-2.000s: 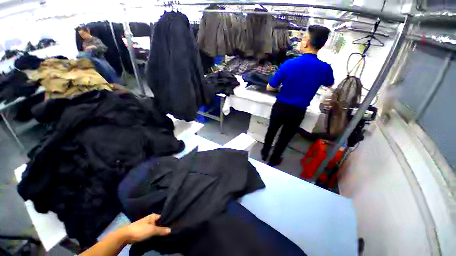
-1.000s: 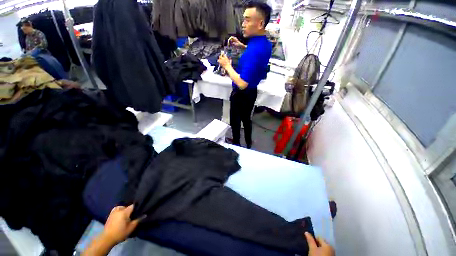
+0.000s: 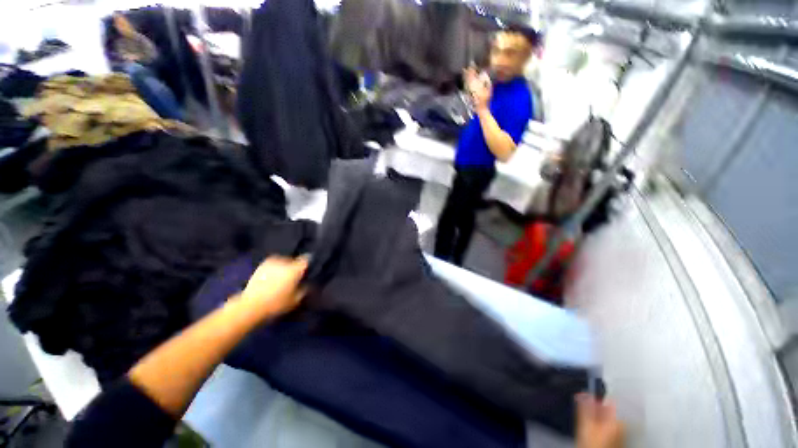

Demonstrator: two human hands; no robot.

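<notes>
A dark charcoal garment is stretched above and along the far side of the navy padded board. My left hand grips its cloth near the board's rounded left end. My right hand, blurred at the lower right, holds the far end of a long narrow part, which looks like a sleeve. Part of the garment stands up, folded, beyond my left hand. The frame is blurred, so buttons and seams cannot be made out.
A large crumpled black pile lies left of the board. The pale blue table shows under it. Dark garments hang ahead. A person in blue stands beyond the table, near a fan and a red object. A wall runs along the right.
My left hand has moved forward and up with the cloth, and the garment is raised and shifted away from me. My right hand came in from out of view and keeps hold of the narrow end.
</notes>
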